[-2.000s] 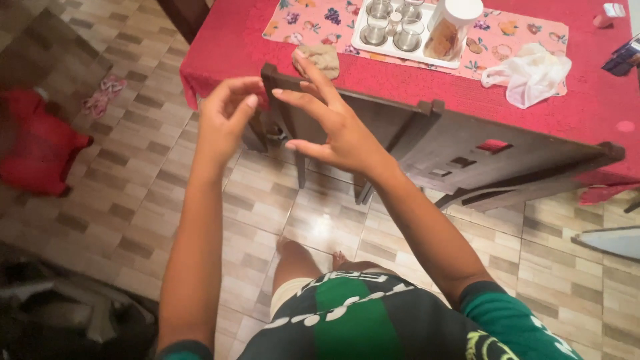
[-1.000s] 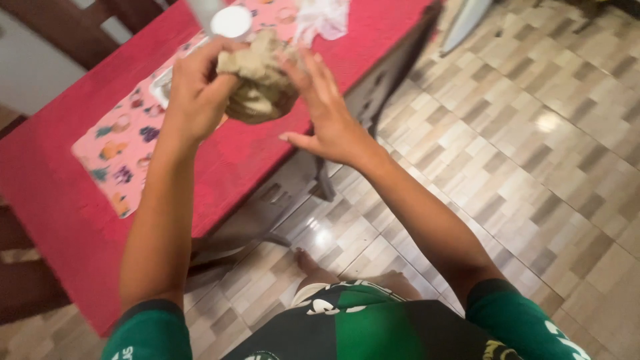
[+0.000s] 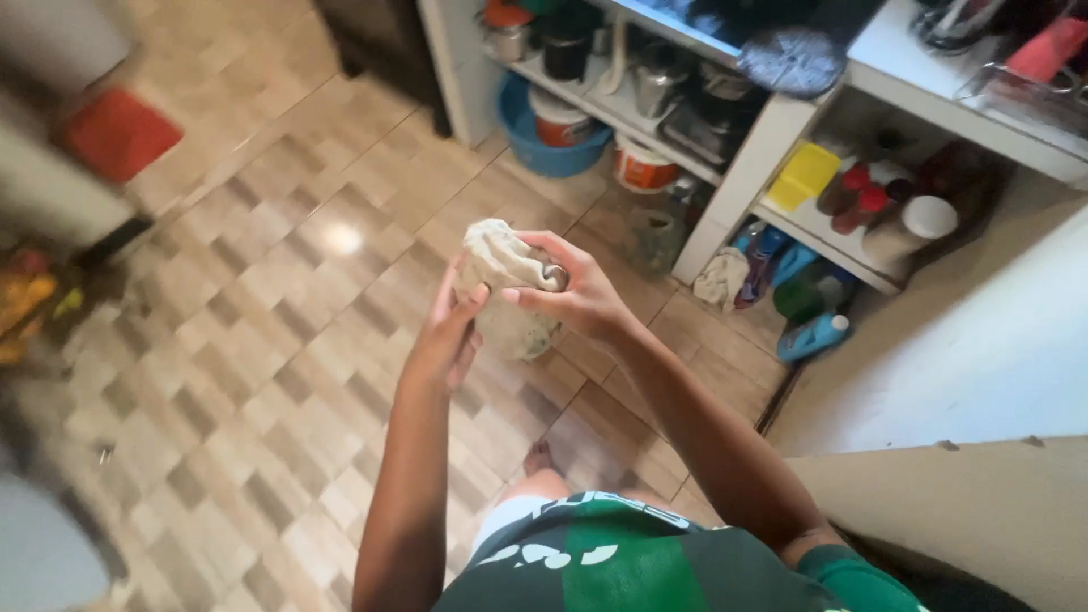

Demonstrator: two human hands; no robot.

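A crumpled beige cloth (image 3: 510, 272) is held in the air in front of me, above the tiled floor, with its lower part hanging down below my fingers. My left hand (image 3: 449, 327) grips its left side, thumb on the front of the fabric. On the cloth's upper right side, my right hand (image 3: 574, 289) holds a fold between thumb and fingers. The far side of the cloth is hidden.
Ahead stands a white shelf unit (image 3: 697, 229) with pots, a blue basin (image 3: 552, 149) and a white-and-orange bucket (image 3: 643, 166). Bottles, including a blue one (image 3: 812, 336), stand or lie low at right. A red mat (image 3: 121, 134) lies far left.
Two seconds ago both hands were without the cloth, which lay on the red-covered table; now both hold it. The view has swung from the table to the shelves.
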